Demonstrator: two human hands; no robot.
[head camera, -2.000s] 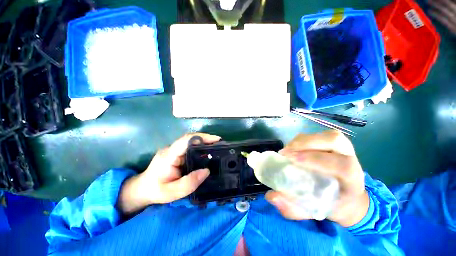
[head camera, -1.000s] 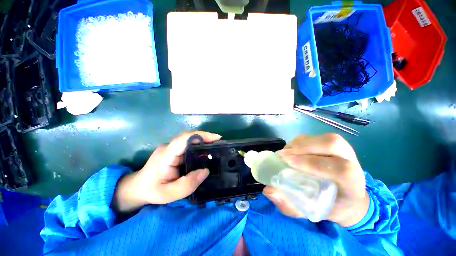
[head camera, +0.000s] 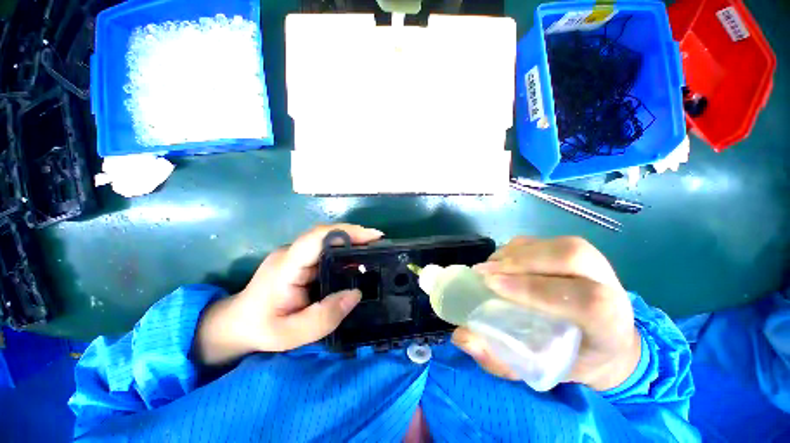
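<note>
My left hand grips the left end of a black plastic housing shell, thumb on the inner face. The shell is held open side up in front of my chest, past the bench's near edge. My right hand holds a translucent squeeze bottle, tilted with its narrow tip pointing left. The tip is at the shell's inside, just right of a small ring and above a round hole. I cannot tell whether it touches or whether liquid comes out. My right hand and the bottle hide the shell's lower right part.
A white block stands ahead. A blue bin of clear parts and a white tissue are left. A blue bin of black loops, a red bin, tweezers and a black pen-like tool are right. Housings lie far left.
The bottle tip has shifted slightly left and down on the shell, and the bottle's base sits a little lower. The view has tipped down slightly, so the bench things appear higher.
</note>
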